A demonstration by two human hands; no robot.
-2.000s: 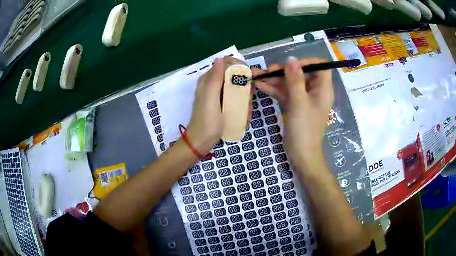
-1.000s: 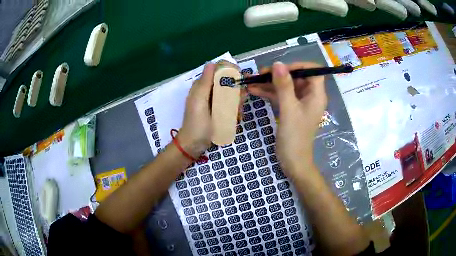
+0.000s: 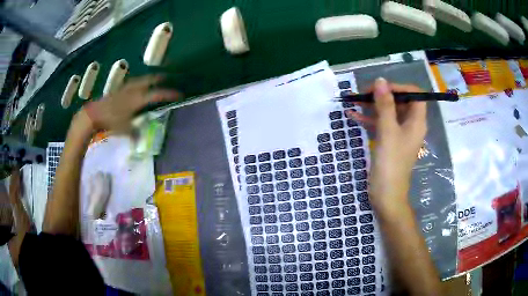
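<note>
My right hand [image 3: 399, 127] holds the black tweezers [image 3: 405, 97] level, their fine tip over the top right of the label sheet [image 3: 283, 115]. The sheet has rows of black stickers and a blank upper area. My left hand [image 3: 124, 107] is blurred at the belt's near edge on the left, fingers spread, with no held thing visible. It is close below a cream housing [image 3: 116, 76] on the green belt. Another cream housing [image 3: 234, 30] lies on the belt above the sheet.
More housings lie along the green conveyor belt [image 3: 278, 52]. A resting housing [image 3: 99, 193] is on white printed sheeting at left, near a green-and-clear packet [image 3: 149, 136]. Grey plastic [image 3: 220, 231] and a printed packaging sheet [image 3: 486, 150] flank the label sheet. Another person's arm [image 3: 17, 199] shows far left.
My left hand has left the label sheet for the belt at left and no longer holds the stickered housing. A housing now shows in the belt's former gap. The view has shifted; the tweezers remain held.
</note>
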